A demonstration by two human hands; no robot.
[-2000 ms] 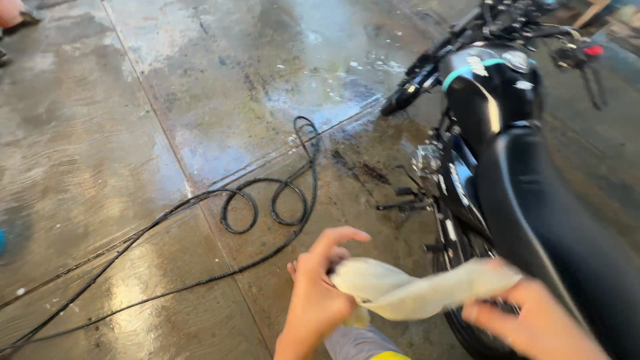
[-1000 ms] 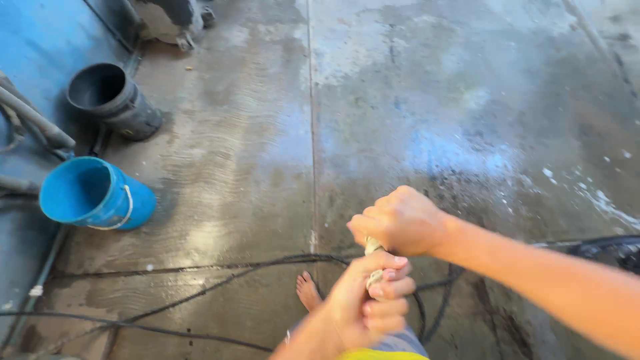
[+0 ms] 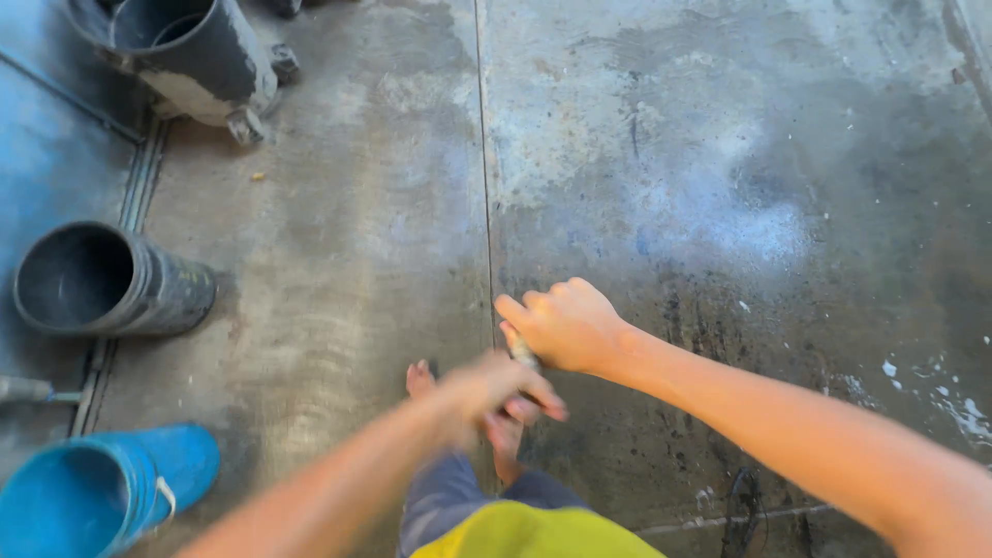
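Note:
A twisted pale cloth [image 3: 522, 350] shows between my two hands, low in the middle of the head view. My right hand [image 3: 570, 322] is closed in a fist around its upper end. Just below and to the left, my left hand [image 3: 504, 391] is blurred; its fingers are curled near the cloth's lower end, and whether they grip it cannot be made out. Most of the cloth is hidden by the hands. Beneath them are my bare feet, grey trousers and a yellow garment.
A blue bucket [image 3: 70, 496] stands at the lower left, with a dark bucket [image 3: 77, 279] above it. A large dark container with feet [image 3: 209, 77] stands at the upper left by a blue wall [image 3: 54, 139]. The concrete floor [image 3: 372, 194] looks wet, with white foam spots at right.
The view has swung left, away from the motorcycle and hose. The cloth, stretched loosely between my hands two seconds ago, is now twisted and bunched between them.

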